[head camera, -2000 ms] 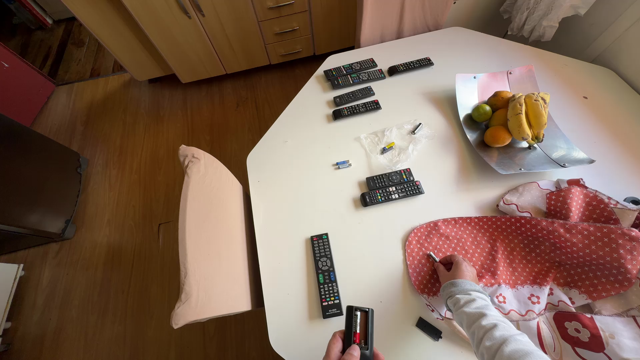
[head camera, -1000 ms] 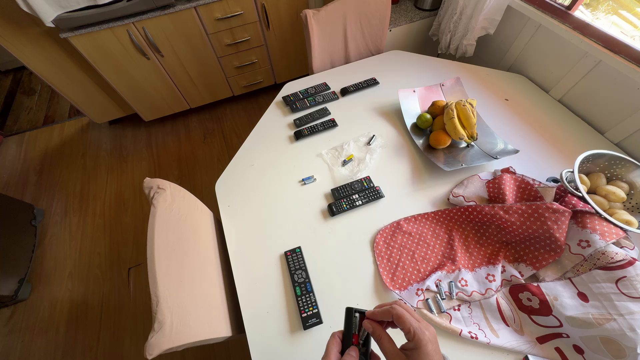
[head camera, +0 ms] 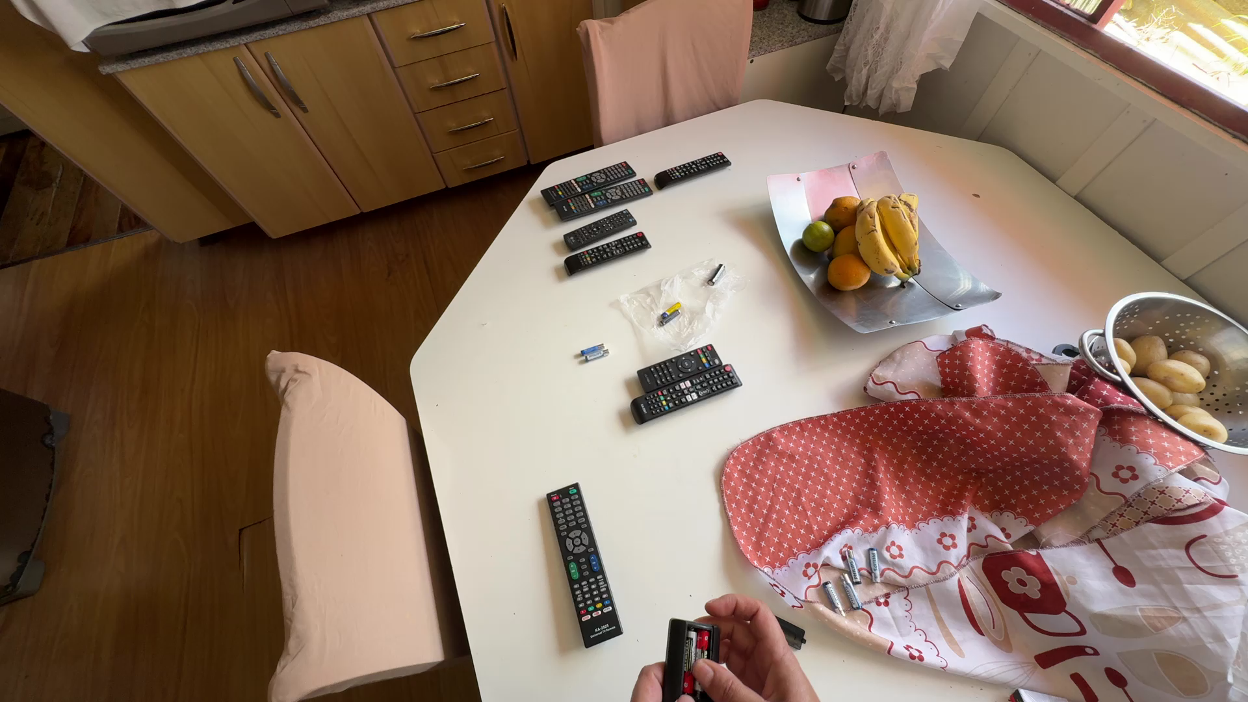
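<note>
At the bottom edge my left hand (head camera: 648, 682) holds a black remote control (head camera: 679, 648) with its battery compartment facing up. Batteries with red on them lie in that compartment. My right hand (head camera: 756, 648) has its thumb on the batteries and its fingers curled beside the remote. Partly behind the right hand, a small black battery cover (head camera: 792, 634) lies on the table. Several loose AA-type batteries (head camera: 852, 580) rest on the red and white patterned cloth (head camera: 907, 468). Left of my hands lies a long black remote control (head camera: 583, 565), buttons up.
Two remotes (head camera: 685, 392) lie mid-table, near blue batteries (head camera: 592, 352) and a plastic bag (head camera: 673, 292) with batteries. Several more remotes (head camera: 606, 252) lie farther back. A metal fruit tray (head camera: 877, 312), a colander of potatoes (head camera: 1230, 390) and a covered chair (head camera: 341, 526) surround them.
My right hand has moved from the cloth to the remote in my left hand. The compartment showed one red battery earlier and now shows more than one. The view has shifted right.
</note>
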